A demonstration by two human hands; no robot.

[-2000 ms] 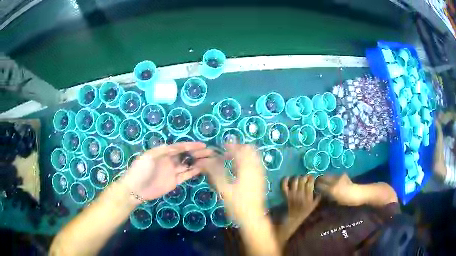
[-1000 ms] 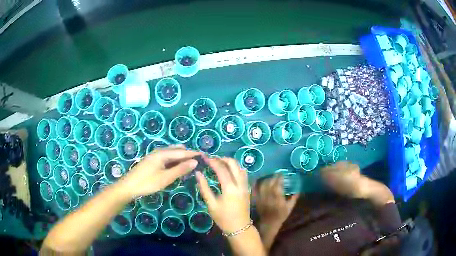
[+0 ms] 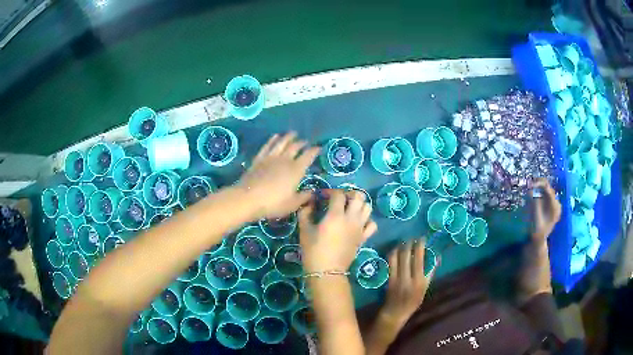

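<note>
My left hand (image 3: 276, 179) reaches over the cups from the left, fingers spread, thumb side beside a teal cup (image 3: 314, 184). My right hand (image 3: 336, 234), with a thin bracelet, is at the same cup, fingers bent over its near side. Something dark shows between the hands, but fingers hide whether it is held or inside the cup. Filled teal cups with dark centres (image 3: 251, 252) stand around and below my arms. A cup with a pale centre (image 3: 370, 269) stands right of my right wrist.
A neighbour's hand (image 3: 408, 276) is near a teal cup; their other hand (image 3: 545, 209) is at the motor pile (image 3: 501, 149). A blue bin (image 3: 559, 173) of teal shells stands far right. Black pieces (image 3: 12, 232) lie far left. A white rail (image 3: 389, 72) crosses behind.
My hands have separated from above the left-middle cups and moved right, down to a cup. The neighbour's one hand has moved to the motor pile. The whole view has shifted slightly.
</note>
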